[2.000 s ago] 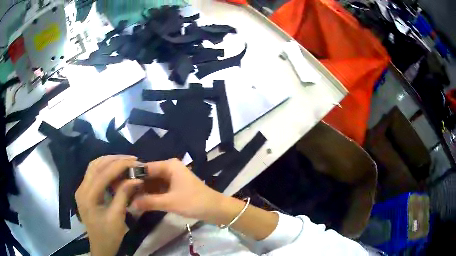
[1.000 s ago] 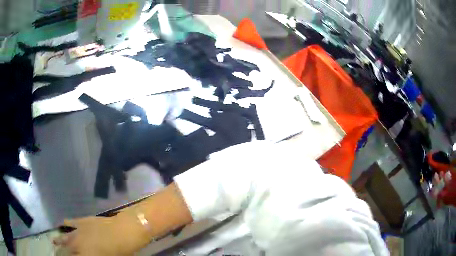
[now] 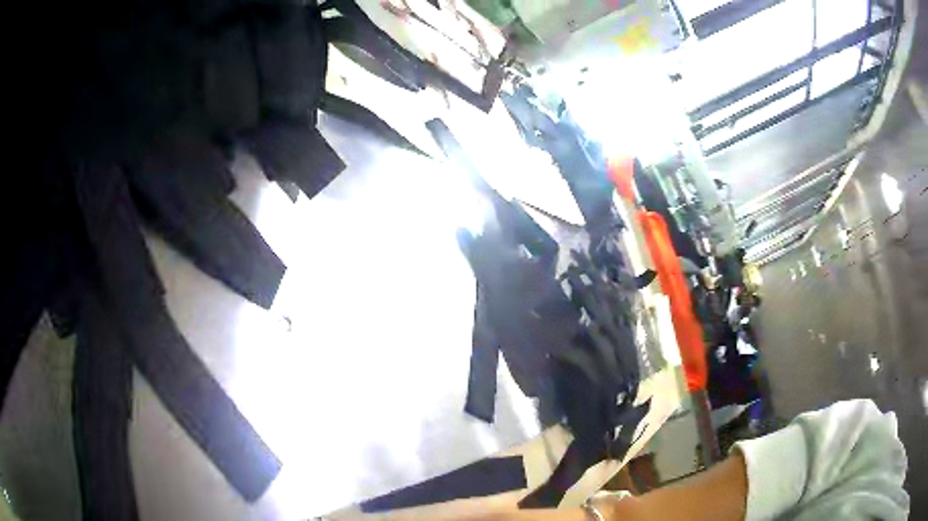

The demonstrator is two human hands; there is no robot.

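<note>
A dense heap of black strips [image 3: 193, 92] fills the upper left, and several long strips hang or spread from it over the pale, glaring table [image 3: 346, 407]. A second group of overlapping black strips [image 3: 544, 326] lies right of centre. One strip [image 3: 448, 483] lies near the bottom edge. My right forearm, with a bracelet at the wrist, reaches in from the lower right. Only a sliver of my right hand [image 3: 509, 514] shows along the bottom edge; its fingers are hidden. My left hand is not in view.
The sewing machine head [image 3: 580, 41] is at the upper right, washed out by glare. Orange cloth [image 3: 674, 305] lies beyond the table's right edge, with dark piles behind it. Bright windows [image 3: 758, 66] are at the top right.
The view has swung and tilted, bringing the left heap closer. The metal piece between my hands two seconds ago is out of sight. My right hand has moved mostly below the picture.
</note>
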